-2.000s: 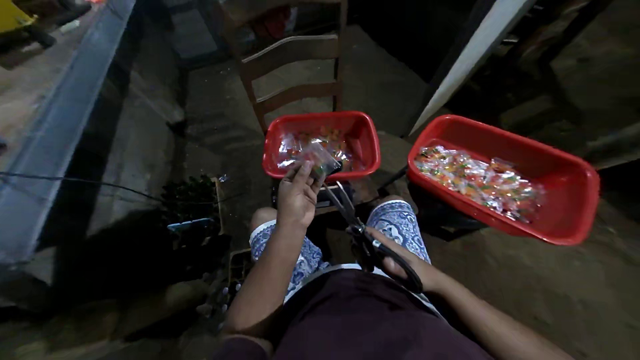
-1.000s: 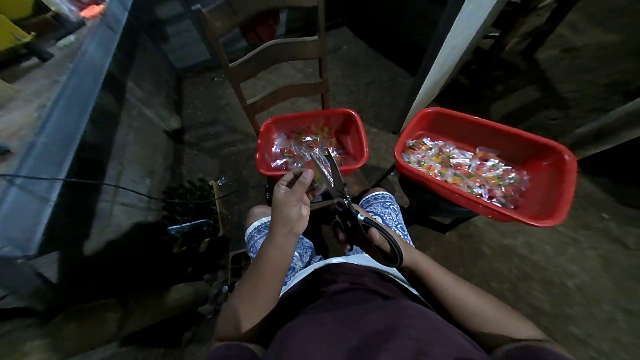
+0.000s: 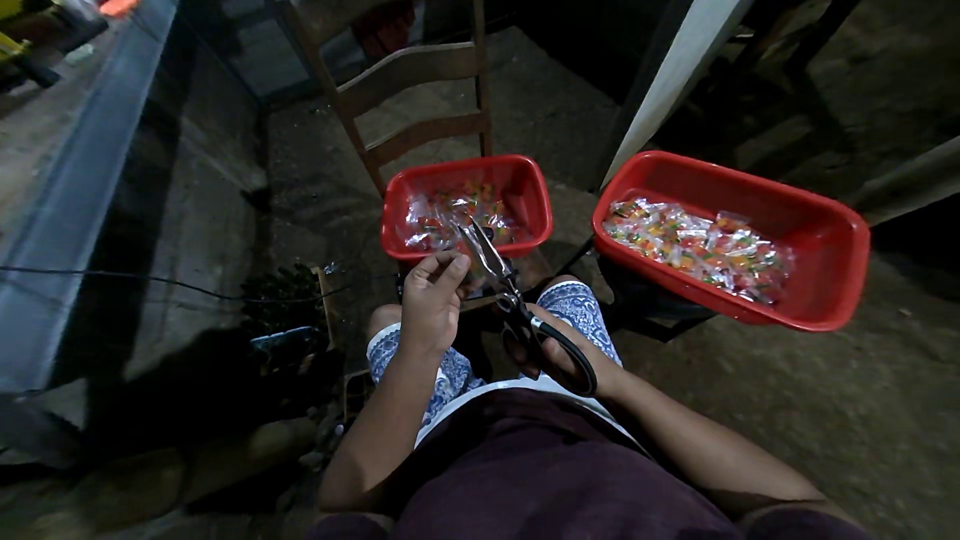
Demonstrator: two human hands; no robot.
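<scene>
My right hand (image 3: 562, 345) grips black-handled scissors (image 3: 536, 322), whose metal blades are parted a little and point up and left over the smaller red plastic basin (image 3: 541, 214). Close to the blades, my left hand (image 3: 437, 289) has its thumb and forefinger pinched together; a bit of clear plastic seems to be between them, too small to tell for sure. Clear plastic packets with red, orange and green contents (image 3: 457, 214) lie in that basin. More such packets (image 3: 690, 244) fill much of the larger red basin (image 3: 832, 277) on the right.
Behind the smaller basin rises a wooden chair back (image 3: 420, 90). A low wall (image 3: 97, 187) with a dark cable (image 3: 150, 279) across it runs along the left. A pale post (image 3: 667, 82) stands between the basins at the back. Dark foliage (image 3: 281, 296) is near my left knee.
A clear packet with coloured contents was in my left hand in the earliest frame; that full packet is no longer seen there. The scissors have stayed in my right hand.
</scene>
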